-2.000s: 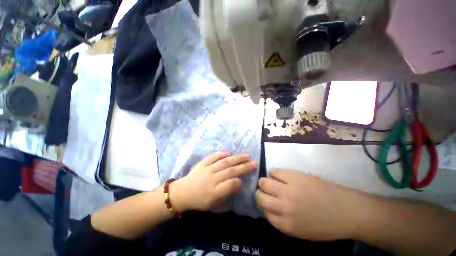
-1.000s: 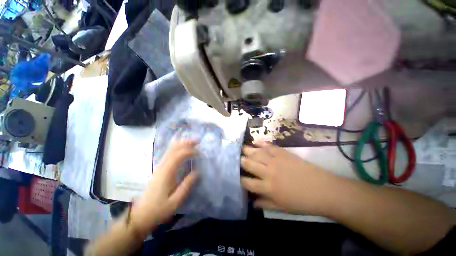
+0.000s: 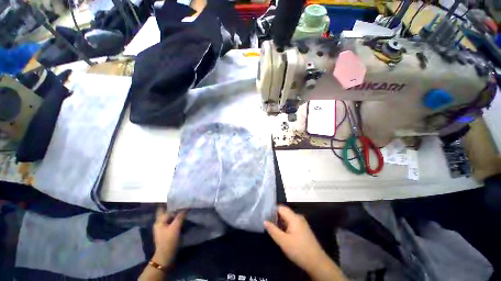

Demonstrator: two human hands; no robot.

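A grey fabric panel point(image 3: 220, 170) lies from beside the machine needle down over the table's front edge, with a narrow dark strip along its right side. My left hand point(image 3: 166, 228) pinches its lower left corner at the front edge. My right hand point(image 3: 287, 225) pinches its lower right edge. The presser foot area point(image 3: 283, 112) of the cream sewing machine point(image 3: 379, 82) is at the panel's upper right; whether the needle is in the cloth cannot be told. A dark fabric piece point(image 3: 165, 82) is bunched behind the panel.
Green and red scissors point(image 3: 362, 155), a phone point(image 3: 321, 118), a thin cord and white paper tags point(image 3: 404, 158) lie right of the needle. A grey stack with dark edges point(image 3: 82, 131) lies left. More grey and dark cloth point(image 3: 439, 247) hangs at lower right. A hand shows at the top.
The view has risen and widened. Both hands have moved from on the table down to the panel's lower edge, and the panel lies straighter towards me.
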